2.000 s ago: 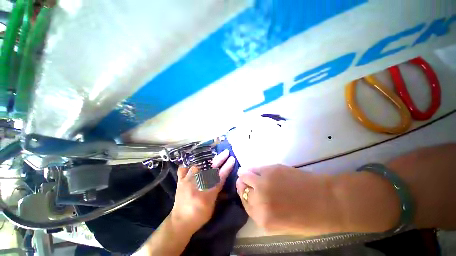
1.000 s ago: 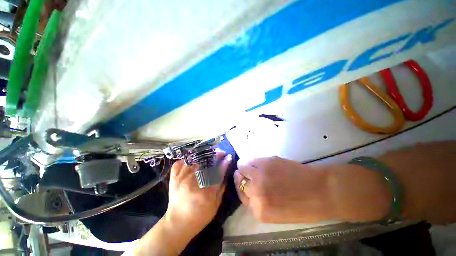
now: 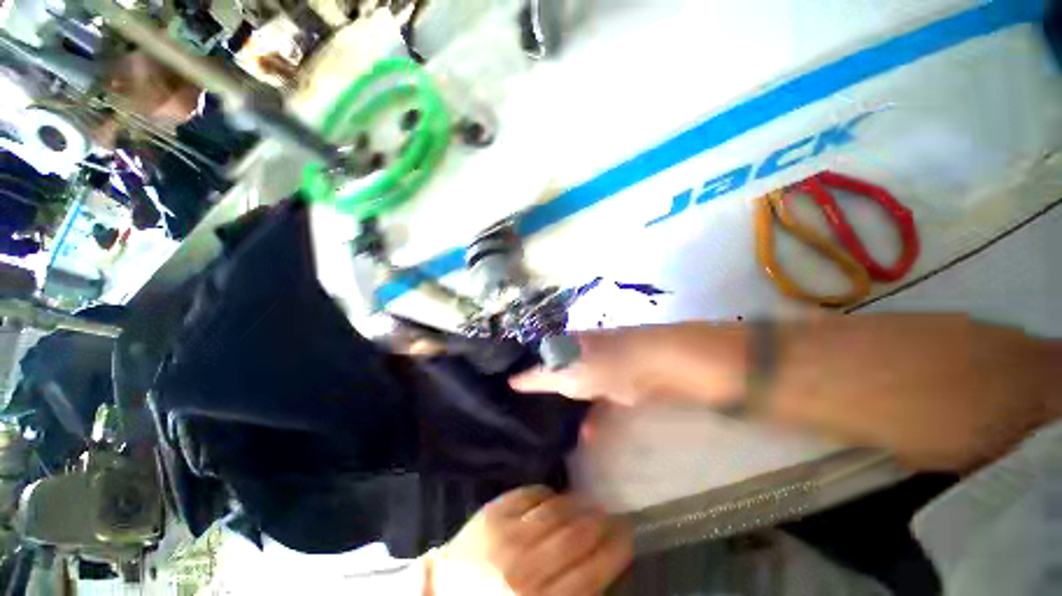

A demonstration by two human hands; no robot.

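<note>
The dark garment [image 3: 291, 396] lies bunched left of and below the needle area and spreads far to the left. My right hand [image 3: 617, 370] is blurred beside the grey tension knob [image 3: 561, 350], with its fingers on the cloth; whether they pinch it cannot be told. My left hand [image 3: 542, 545] is at the garment's near edge by the table edge, fingers curled over the cloth, fingertips hidden. The needle and presser foot are hidden behind the machine's metal parts.
Scissors with yellow [image 3: 804, 259] and red [image 3: 868, 227] handles lie right of the needle area. The white JACK machine head [image 3: 699, 70] runs across the top, with green rings [image 3: 437, 134] on it. The ribbed table edge [image 3: 757, 498] is nearest me. Other machinery stands at the left.
The view has shifted, showing more garment and surroundings at the left. My left hand has moved from behind the tension knob to the near table edge. My right hand has moved in beside the knob.
</note>
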